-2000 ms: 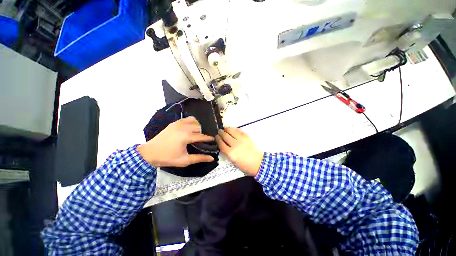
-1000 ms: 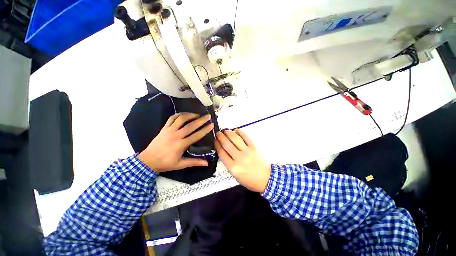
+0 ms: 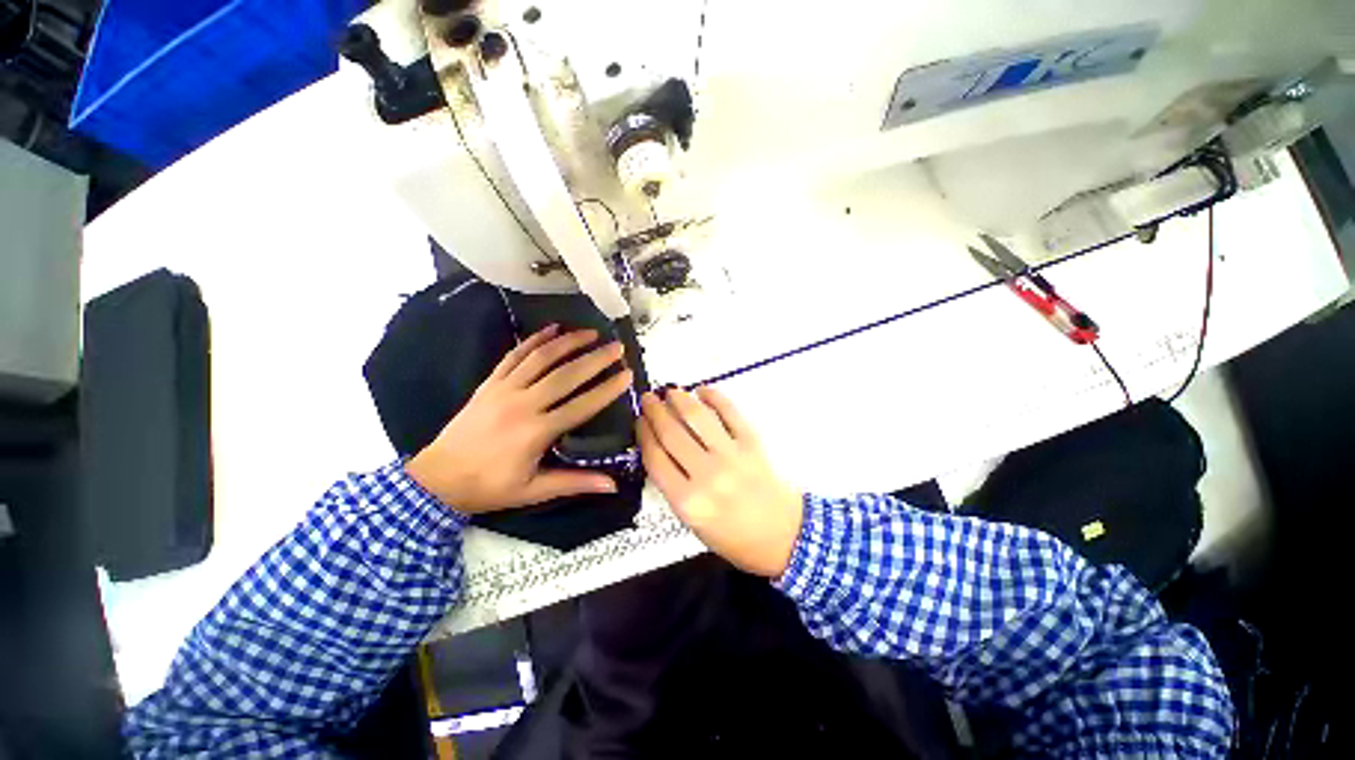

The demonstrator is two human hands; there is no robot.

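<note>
A black padded fabric workpiece [image 3: 431, 364] lies on the white table under the left end of the sewing machine. My left hand [image 3: 520, 423] lies flat on it, fingers spread towards the presser foot area. My right hand [image 3: 724, 475] is at the workpiece's right edge, fingertips together on the edge just below the foot; what they pinch is hidden. A thin black tape [image 3: 832, 343] runs across the table from the right to my right fingertips. The needle is too small to make out.
The white sewing machine head [image 3: 803, 89] spans the top. Red-handled snips [image 3: 1058, 309] lie open at right. A black rectangular case [image 3: 149, 423] lies at the table's left. A blue bin [image 3: 208, 67] stands behind. Black panels [image 3: 1107, 490] with a yellow sticker lie at lower right.
The view has moved closer to the machine since the earliest frame. My left hand has flattened on the workpiece with its fingers more spread. Since the second frame almost nothing has moved.
</note>
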